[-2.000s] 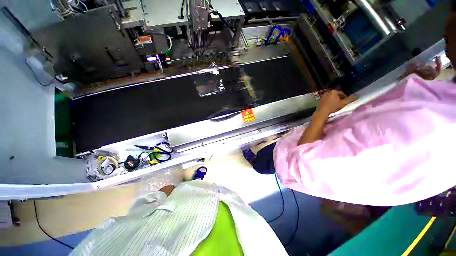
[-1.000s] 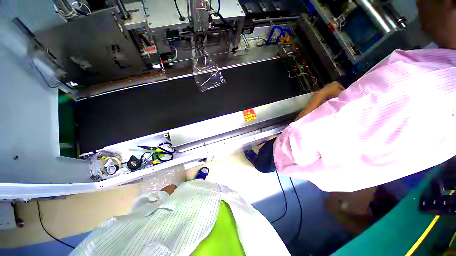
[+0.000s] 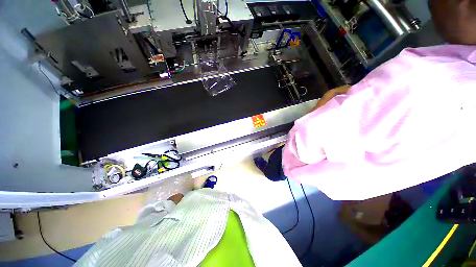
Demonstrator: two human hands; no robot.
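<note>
Clear crumpled film (image 3: 218, 82) hangs below the machine head over the wide black belt (image 3: 172, 109). A thin metal crossbar assembly (image 3: 288, 80) spans the belt towards its right end. A small patch of skin at my left sleeve, seemingly part of my left hand (image 3: 176, 198), shows below the front rail. The rest of it is hidden, and its fingers cannot be made out. Shiny transparent material (image 3: 166, 189) lies or hangs beside it; I cannot tell if it is held. My right hand is not in view.
A person in a pink shirt (image 3: 386, 125) leans over the front rail (image 3: 219, 133) at right, hand hidden. Tools and cables (image 3: 164, 160) and a tape-like roll (image 3: 114, 173) lie on the left ledge. Blue tubing (image 3: 287, 37) is at the back. A green surface (image 3: 399, 237) is lower right.
The crossbar has moved left along the belt. The film, blurred at first, now hangs distinctly. The other person has leaned forward, and their hands have gone out of sight. My left hand has barely moved.
</note>
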